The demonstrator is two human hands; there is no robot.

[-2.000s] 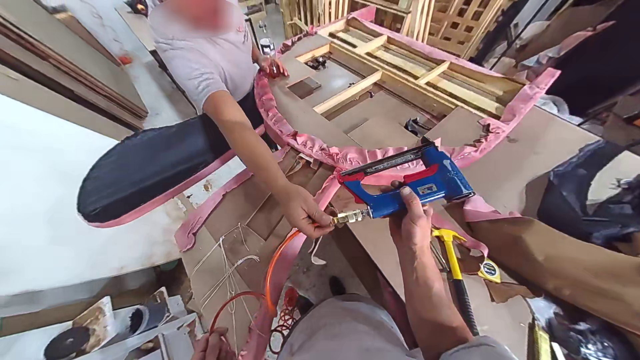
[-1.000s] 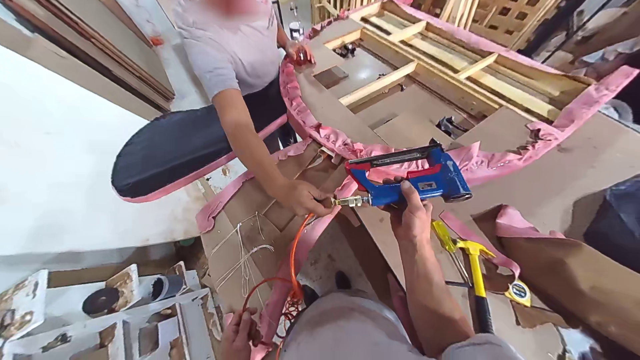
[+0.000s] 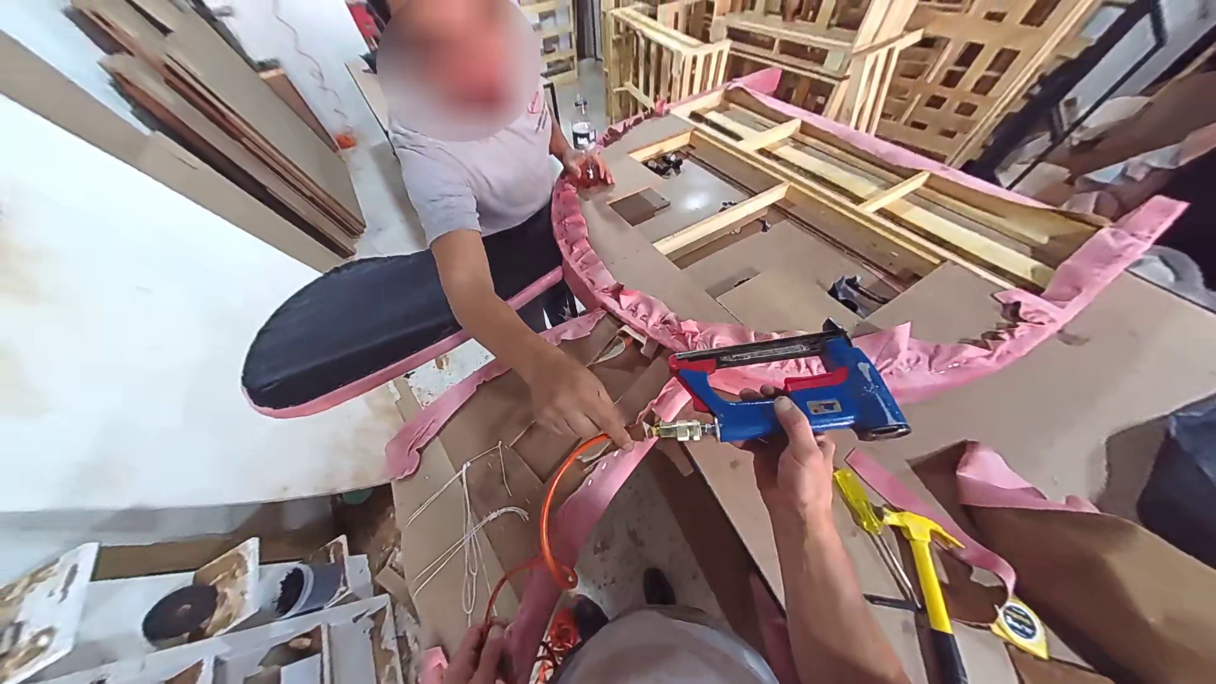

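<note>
My right hand (image 3: 793, 446) is closed around a blue pneumatic staple gun (image 3: 788, 385) with a red trigger, held above a table. A brass hose coupling (image 3: 679, 430) joins the gun to an orange air hose (image 3: 548, 513). At the bottom edge my left hand (image 3: 475, 654), partly out of view, pinches that hose. Across from me a co-worker's hand (image 3: 575, 404) is at the coupling's hose end. Behind the gun lies a curved wooden furniture frame (image 3: 722, 220) edged with gathered pink fabric (image 3: 636, 309).
A yellow hammer (image 3: 926, 570), a yellow-handled screwdriver (image 3: 860, 499) and a tape measure (image 3: 1021, 622) lie right of my forearm. A black padded panel (image 3: 356, 318) is at the left. White string (image 3: 465, 541) lies on cardboard. Wooden frames (image 3: 988, 71) stand behind, and a compartmented box (image 3: 256, 617) lower left.
The co-worker's fingers have shifted slightly back from the coupling onto the hose side. My right hand still holds the staple gun, and my left hand still holds the hose.
</note>
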